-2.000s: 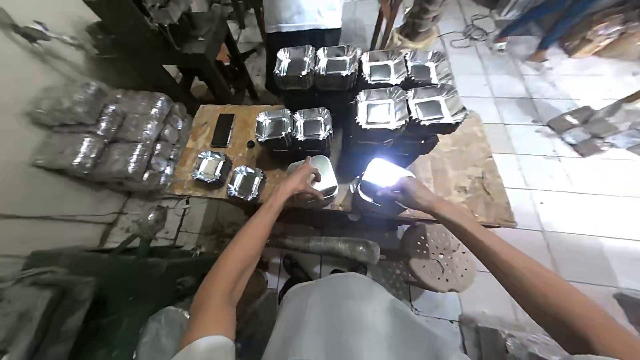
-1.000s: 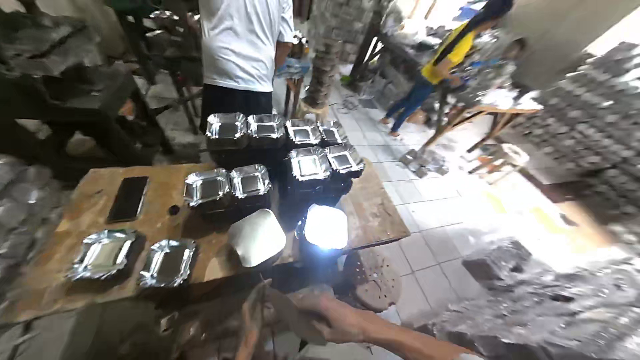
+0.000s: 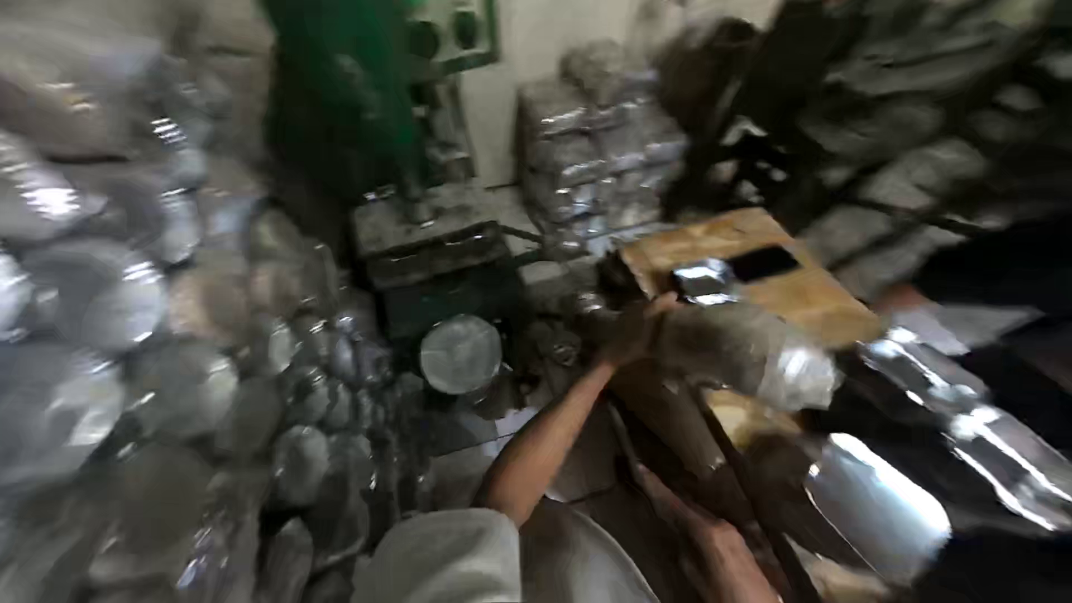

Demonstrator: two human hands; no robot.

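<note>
My left hand (image 3: 641, 331) reaches up at the centre, against or close beside the lower end of a grey, plastic-like bundle (image 3: 729, 347) with a shiny far end; blur hides whether its fingers grip it. Lower down is my right hand (image 3: 724, 544), blurred, with its fingers toward the table's near edge; whether it holds anything cannot be made out. A stack with a bright, rounded top (image 3: 879, 502) stands to its right. Beyond the bundle, a foil tray (image 3: 705, 280) sits beside a black phone (image 3: 764, 263) on the wooden table (image 3: 737, 230).
Many shiny wrapped stacks (image 3: 193, 385) fill the left side. A dark green box-like object (image 3: 444, 289) and a round pale lid or disc (image 3: 461, 353) are ahead. Wrapped packs (image 3: 599, 151) stand by the wall. More foil trays (image 3: 971, 410) are at right.
The view has swung far left, bringing the wrapped stacks into sight. My hands, together below the table edge a second ago, are now apart, the left one higher beside the bundle.
</note>
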